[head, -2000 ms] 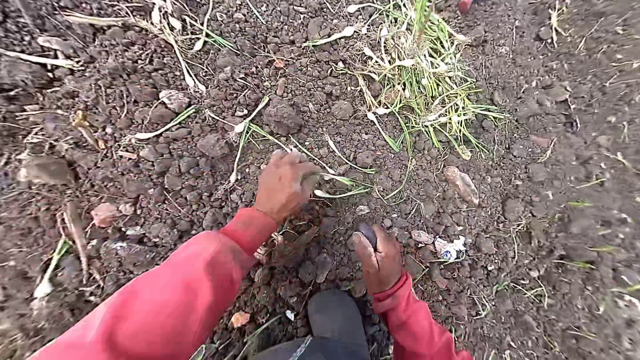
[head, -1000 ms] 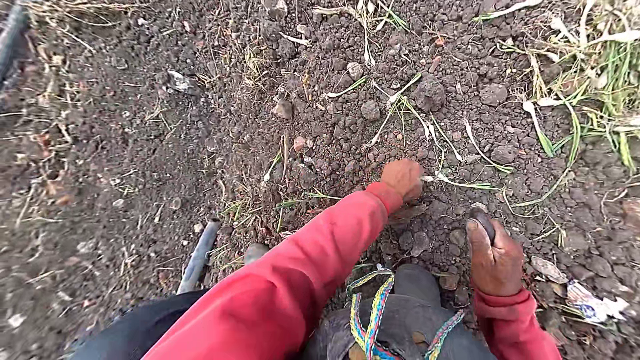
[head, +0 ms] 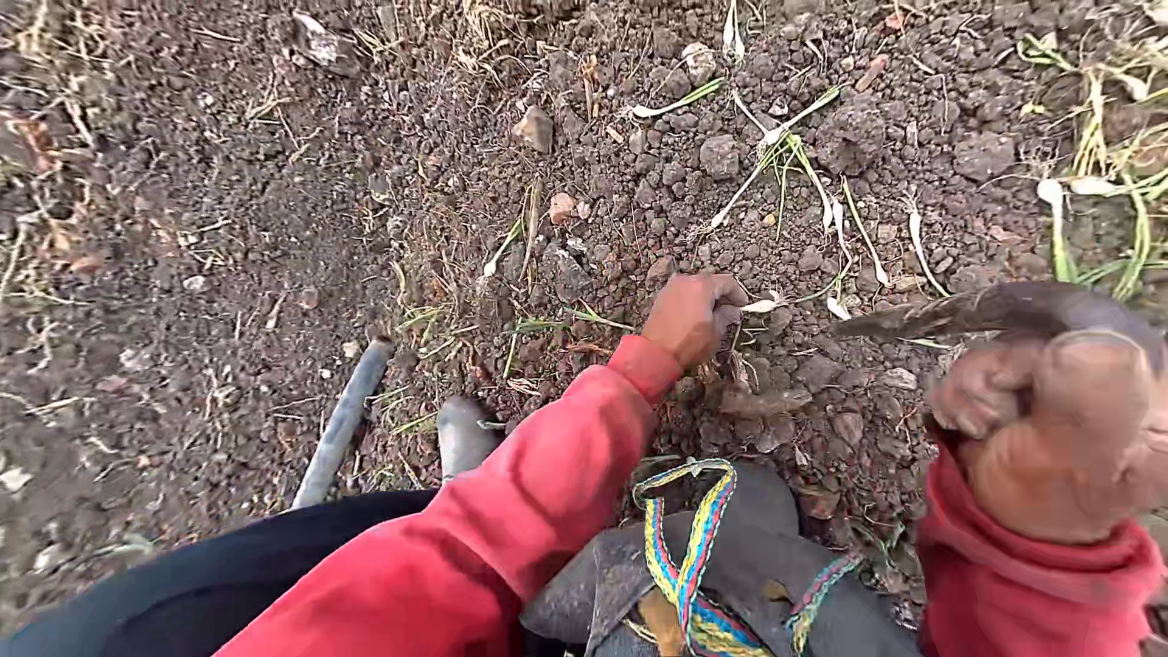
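My left hand is low over the soil, fingers curled down, its tips beside a small white-bulbed onion-like seedling; whether it grips anything is hidden. My right hand, raised at the right and blurred, is closed around a dark, curved, pointed tool. The tool's tip points left, toward my left hand. Ahead of my hands lie several loose seedlings, among them a crossed group and a single one. More are heaped at the right edge, partly out of view.
Cloddy brown soil with stones and dry roots surrounds me. A grey pole-like piece lies at lower left, near a boot toe. A multicoloured woven strap rests on dark material below my hands.
My right hand has lifted, and the curved tool's pointed length now shows; a second ago only a dark end showed. My left hand stays low by the bulb. The view had earlier swung left.
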